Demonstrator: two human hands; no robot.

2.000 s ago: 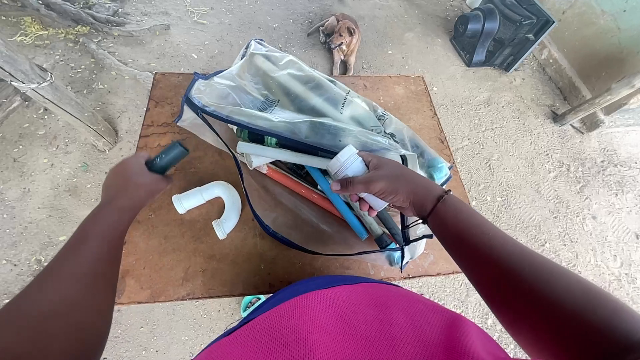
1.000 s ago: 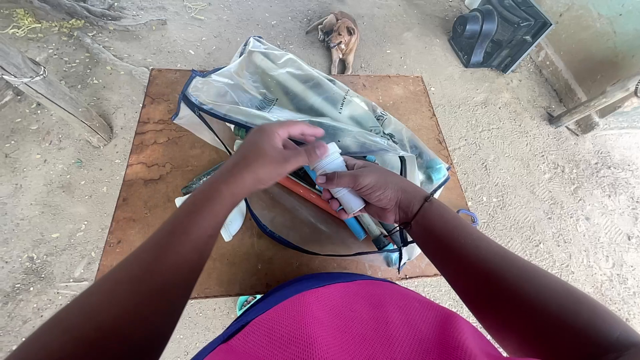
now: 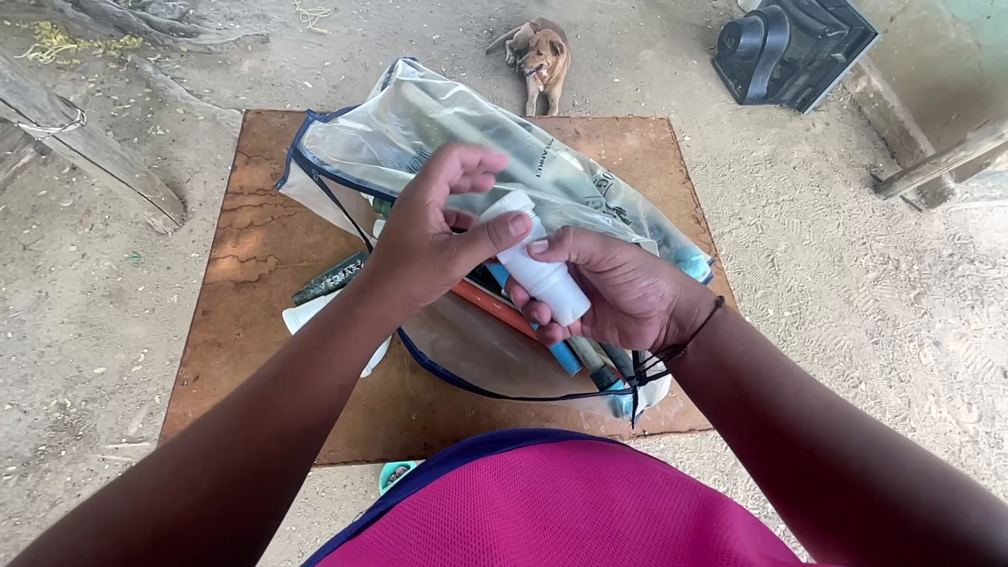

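My right hand (image 3: 610, 279) grips a white plastic pipe fitting (image 3: 551, 279) with a ribbed collar at its upper end. At that collar is my left hand (image 3: 441, 228), its thumb on the fitting and its other fingers apart. Beneath both hands a clear plastic bag with dark blue trim (image 3: 472, 130) lies with its side gaping. Inside it are an orange pipe (image 3: 496, 309), a blue pipe (image 3: 563, 354) and other tubes. Left of the bag, a dark green cylindrical piece (image 3: 331, 277) rests beside a white curved pipe (image 3: 311, 313), partly hidden by my left forearm.
A brown wooden tabletop (image 3: 236, 315) carries these things. Past its far edge a brown dog (image 3: 543, 59) lies on the sandy ground. A black plastic object (image 3: 787, 51) is at the back right. Wooden posts stand at left (image 3: 94, 150) and right (image 3: 945, 161).
My left hand has put the dark green piece down on the table's left side and come across to the white fitting. The fitting has stayed in my right hand.
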